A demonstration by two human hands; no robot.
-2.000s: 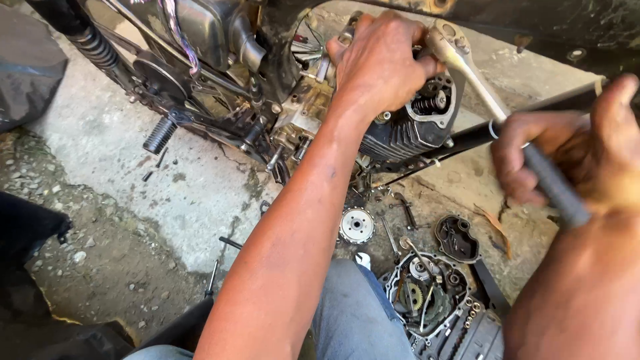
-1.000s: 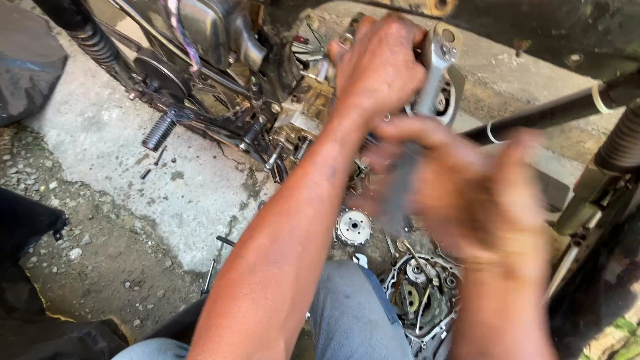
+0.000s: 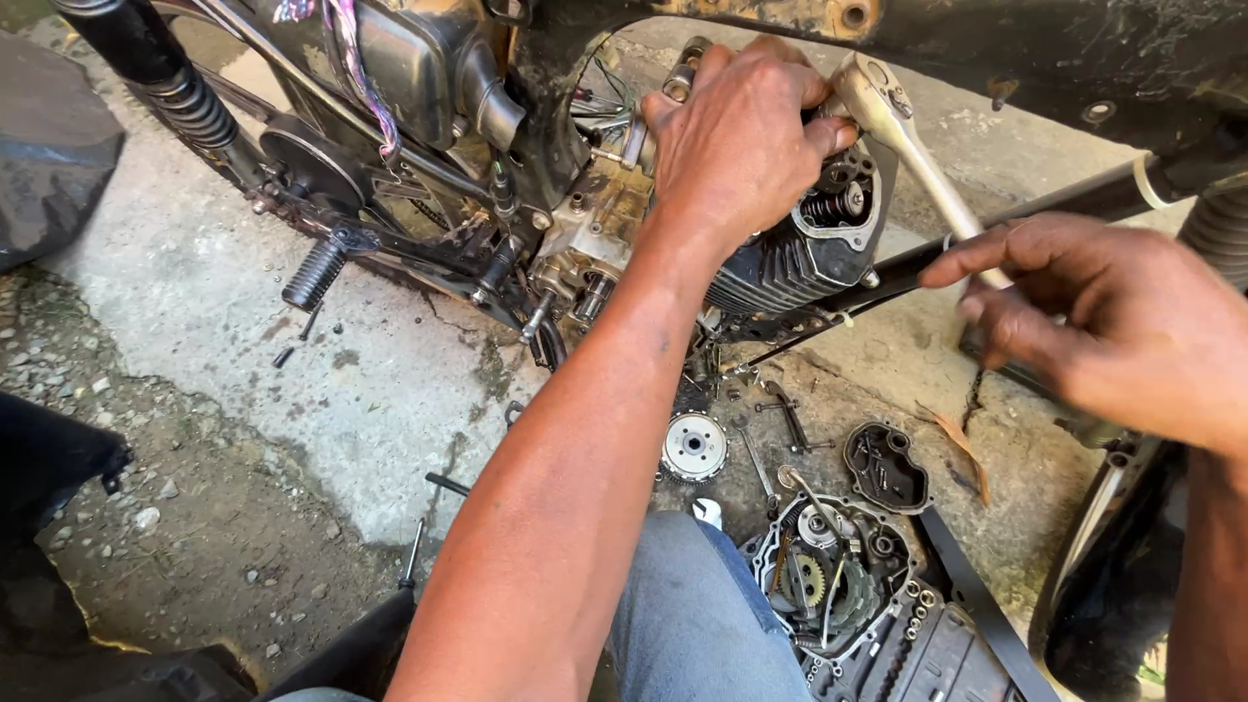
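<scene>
A ratchet wrench [image 3: 921, 161] slants from the top of the motorcycle engine's cylinder head [image 3: 838, 219] down to the right. My left hand [image 3: 746, 132] is at the ratchet's head end, its fingers curled over the socket side; what lies under the palm is hidden. My right hand [image 3: 1102, 312] has thumb and fingers around the ratchet's handle end, most of the grip hidden. A valve spring [image 3: 829, 207] shows in the opened cylinder head, above the black cooling fins [image 3: 780, 278].
The motorcycle frame [image 3: 1024, 58] crosses above. A footrest [image 3: 317, 273] is at left. On the ground lie a clutch part [image 3: 694, 446], a combination wrench [image 3: 756, 463], a small cover [image 3: 887, 466], an engine side cover [image 3: 838, 575] and a socket case [image 3: 936, 648].
My right hand, blurred over the ratchet one second ago, is now farther right at its handle end. The ratchet has swung from near upright to slanting right. My left hand stays by its head.
</scene>
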